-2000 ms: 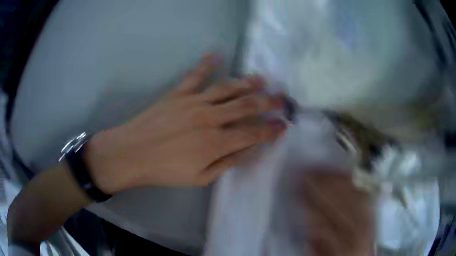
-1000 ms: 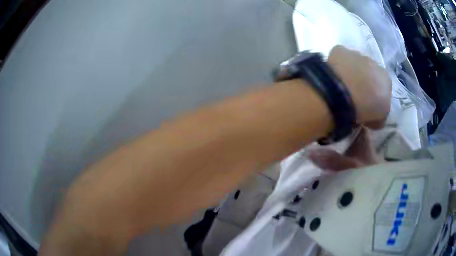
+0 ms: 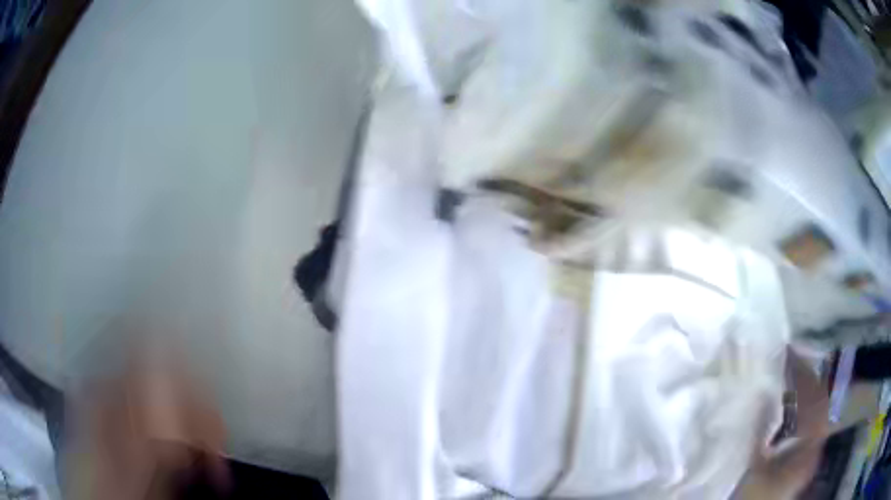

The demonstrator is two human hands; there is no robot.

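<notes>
The white garment (image 3: 391, 322) lies in long folds down the middle, under the machine head, and is bunched at the lower right. A small dark part, probably the presser foot (image 3: 449, 203), sits at the cloth. My left hand (image 3: 151, 415) is low on the left over the pale table, away from the cloth; it is too blurred to show its fingers. My right hand (image 3: 786, 444) shows as a skin-toned patch at the lower right, beside the bunched cloth and partly hidden by it; its grip cannot be made out.
The cream machine head (image 3: 742, 146) is blurred across the upper right. The pale table (image 3: 176, 176) spreads over the left. A black object (image 3: 318, 275) touches the garment's left edge. Small mixed items show at the far right edge.
My left hand has moved from the cloth by the machine head to the lower left. The view has shifted, and more garment shows below the head.
</notes>
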